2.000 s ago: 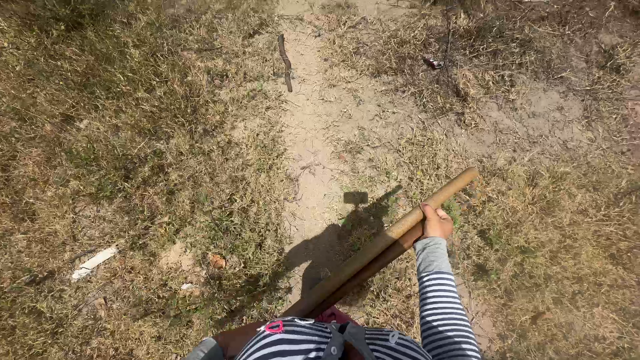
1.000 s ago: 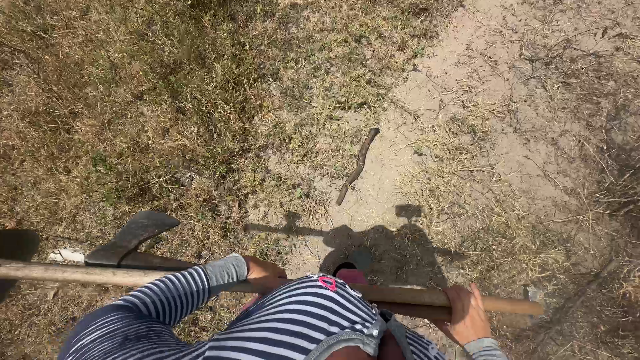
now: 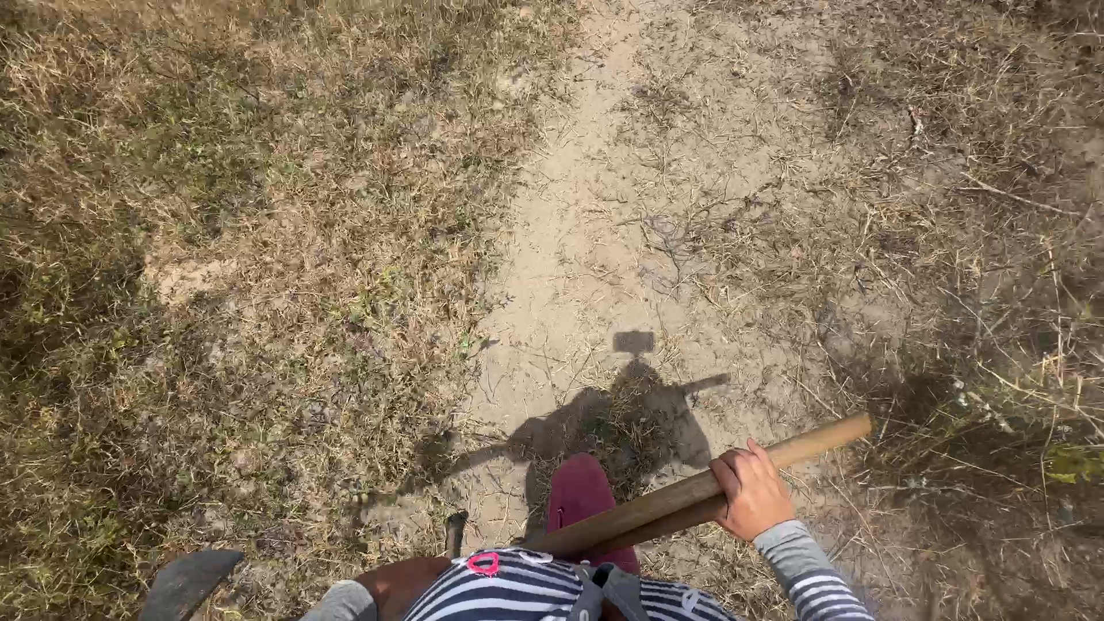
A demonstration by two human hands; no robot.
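Two wooden tool handles (image 3: 664, 509) lie side by side across the front of my body, slanting up to the right. My right hand (image 3: 755, 492) grips both near their right ends, its fingers wrapped over the top. At the lower left, part of my left hand (image 3: 401, 580) shows beyond the grey cuff; its fingers and what they hold are hidden by my striped shirt. A dark metal tool blade (image 3: 190, 585) sticks out at the bottom left, left of that cuff.
A sandy path (image 3: 552, 259) runs ahead between dry grass on both sides. Twigs and brush (image 3: 992, 414) stand at the right. Below me show a dark red shoe (image 3: 582, 496) and the end of a dark stick (image 3: 455, 530). My shadow falls on the path.
The view has moved forward along the path; the dark stick, ahead of me before, is now close by my body. The handles slant up to the right, where they lay nearly level one second ago.
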